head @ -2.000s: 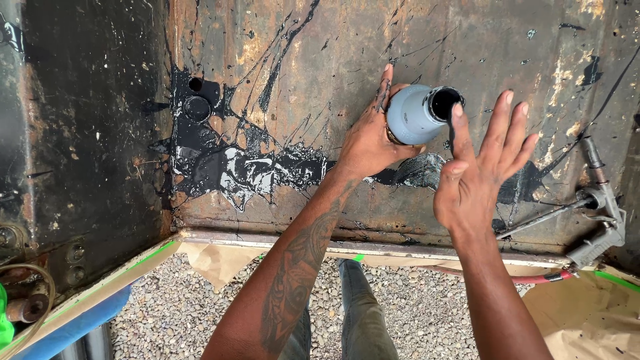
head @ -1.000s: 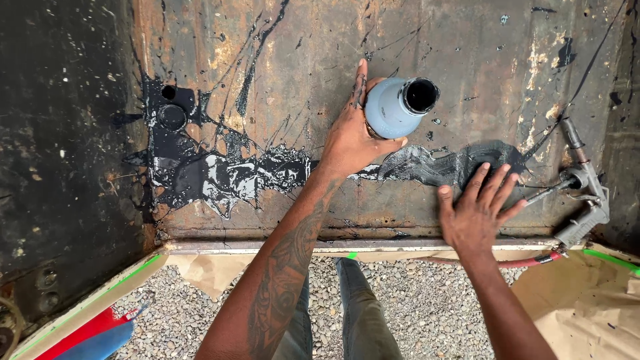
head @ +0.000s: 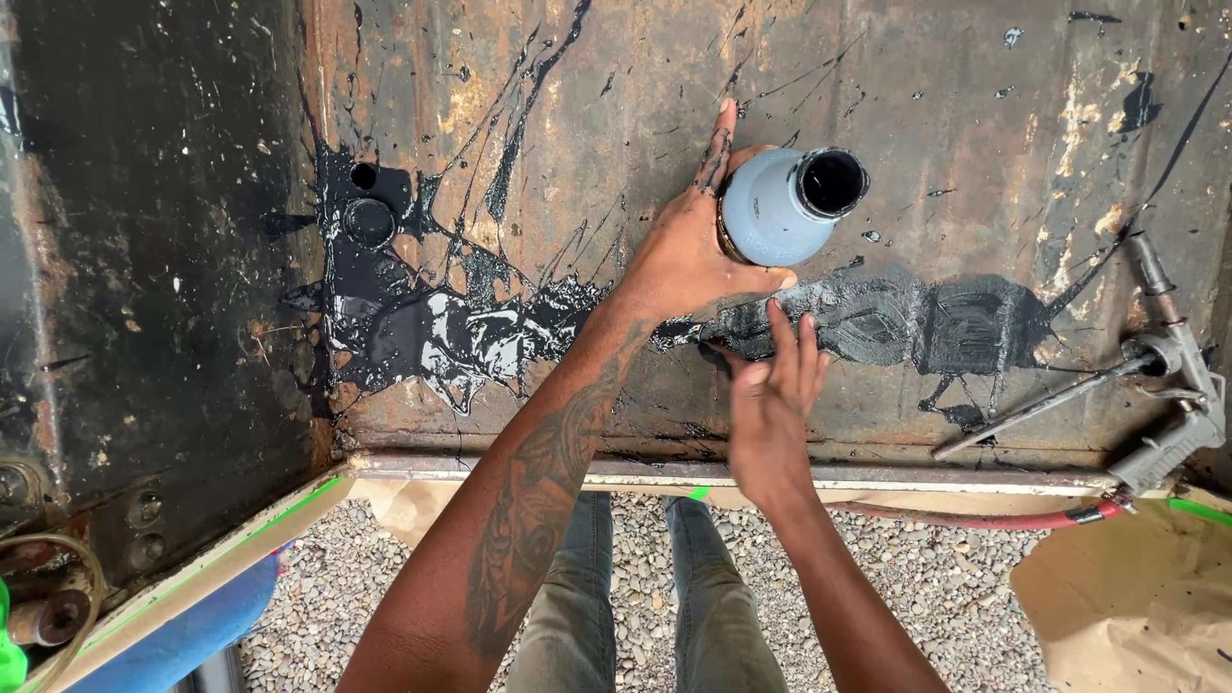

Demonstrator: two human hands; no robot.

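Observation:
My left hand [head: 695, 241] is wrapped around a pale blue-grey bottle [head: 770, 214] with a wide open neck coated in black. Black stains mark its index finger. Just below, my right hand [head: 782, 385] has its fingertips on the smeared part of a wet black coating [head: 871, 322]. That coating runs in a band across a rusty metal panel [head: 616, 115], thick and glossy on the left, thinner with swirl marks on the right.
A metal spray gun [head: 1179, 385] with a long nozzle and a red hose [head: 982, 520] lies at the right edge. Masking paper [head: 1136, 597] and green tape line the panel's rim [head: 616, 472]. Holes show at left; a dark side wall [head: 154, 231] rises there. Gravel lies below.
My right hand has gone from raised beside the bottle, down to the coating at the right, then left to below the bottle. My left hand has kept hold of the bottle.

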